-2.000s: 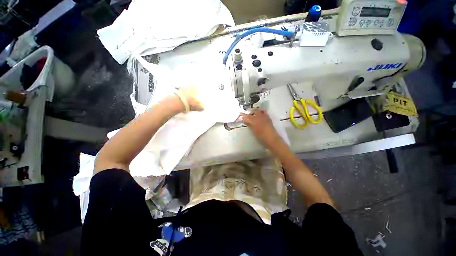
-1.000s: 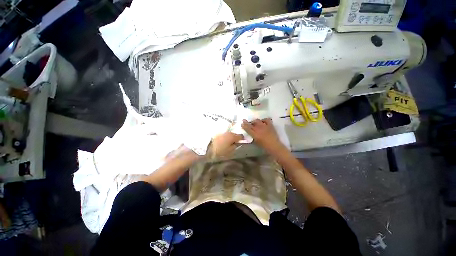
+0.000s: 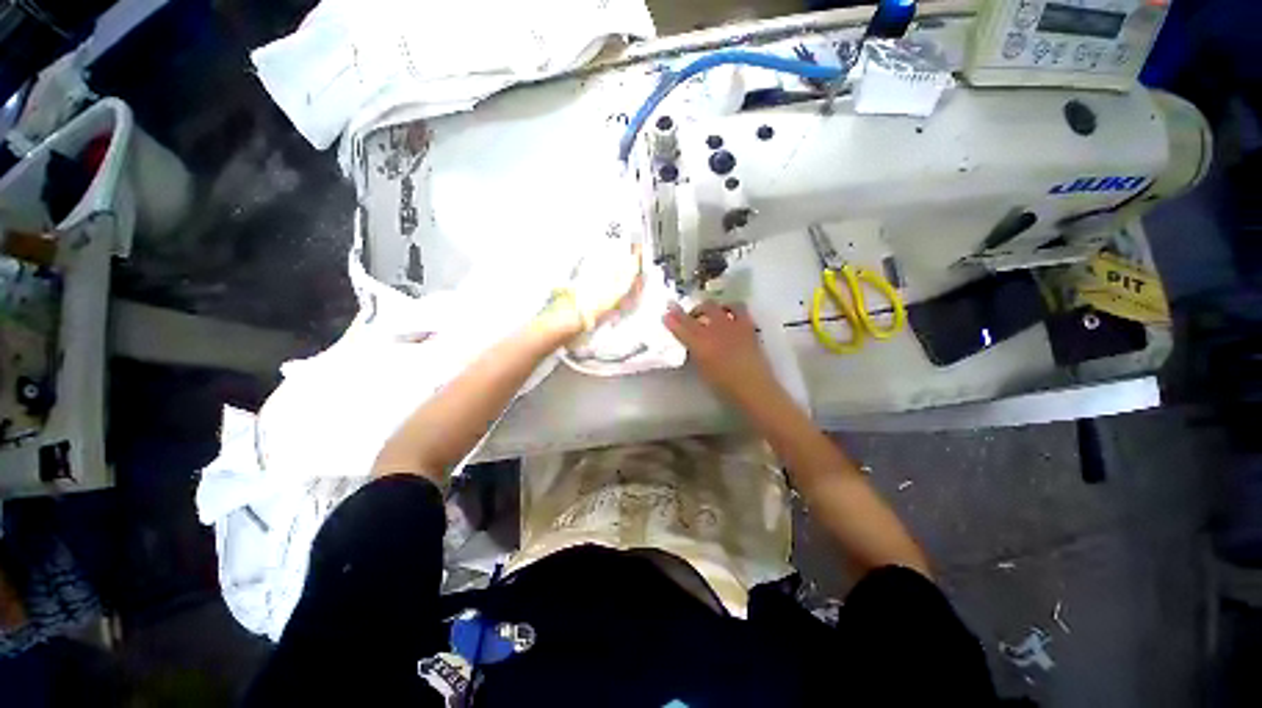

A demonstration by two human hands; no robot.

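A white garment piece (image 3: 374,394) spreads over the table's left side and hangs off its front left edge, with a bunched part just left of the needle. My left hand (image 3: 602,293) lies on this bunched part, overexposed, and holds the cloth. My right hand (image 3: 716,340) pinches the cloth edge just in front of the presser foot (image 3: 702,271). The cream sewing machine (image 3: 886,173) stands behind my hands. The exact seam at the needle is too bright to make out.
Yellow-handled scissors (image 3: 858,307) lie right of the needle. A black smartphone (image 3: 980,318) and a black pouch (image 3: 1096,336) lie farther right, by a yellow label (image 3: 1124,286). A white garment stack (image 3: 457,56) sits at the far left corner. A blue tube (image 3: 720,62) curves over the head.
My left hand has moved away from my body to the cloth left of the needle. The cloth there is more bunched. My right hand stays near the presser foot. The view has shifted slightly.
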